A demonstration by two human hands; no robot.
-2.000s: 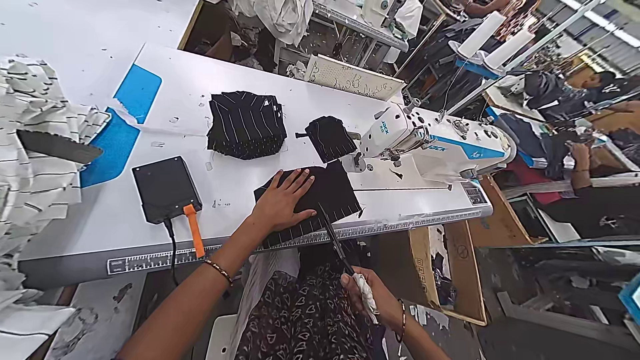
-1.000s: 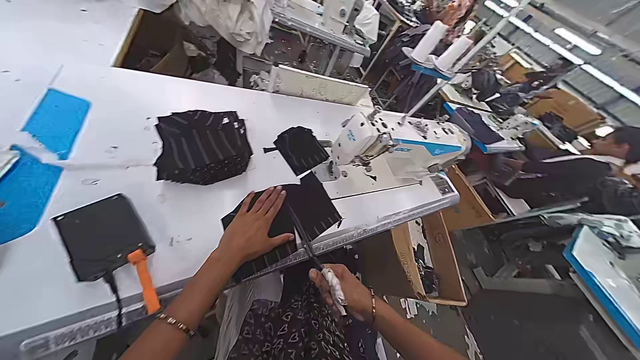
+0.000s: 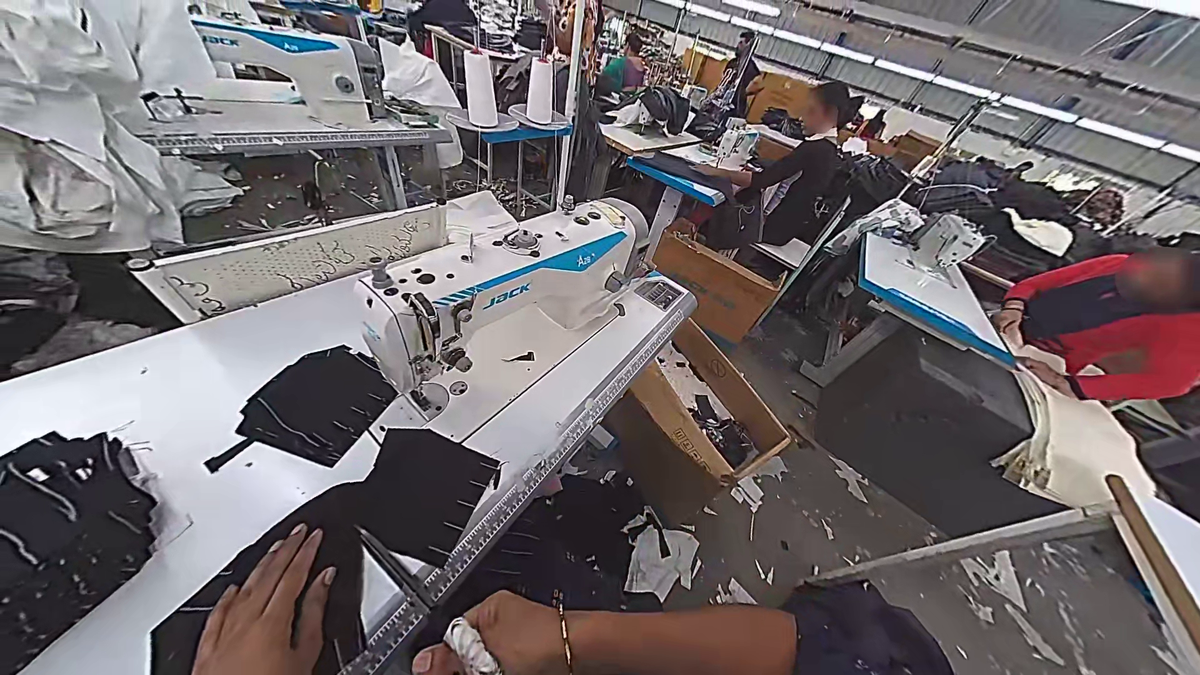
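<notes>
My left hand [image 3: 272,609] lies flat on a black striped cloth piece [image 3: 422,487] at the table's front edge. My right hand [image 3: 506,637] is closed around the white-wrapped handles of scissors [image 3: 398,567], whose blades reach to the cloth near my left fingers. Behind the cloth, a smaller stack of black cut pieces [image 3: 319,403] lies beside the needle end of a white and blue Jack sewing machine [image 3: 525,272]. At the far left is a larger black striped stack [image 3: 70,516].
A cardboard box [image 3: 712,403] with scraps stands below the table's right edge. Thread cones [image 3: 480,89] stand behind the machine. One person in red [image 3: 1116,319] sits at the right; another in black [image 3: 797,169] works farther back. Scraps litter the floor.
The view has swung strongly to the right, and the black box with the orange strap is out of frame. My left hand stays on the cloth; the scissors remain in my right.
</notes>
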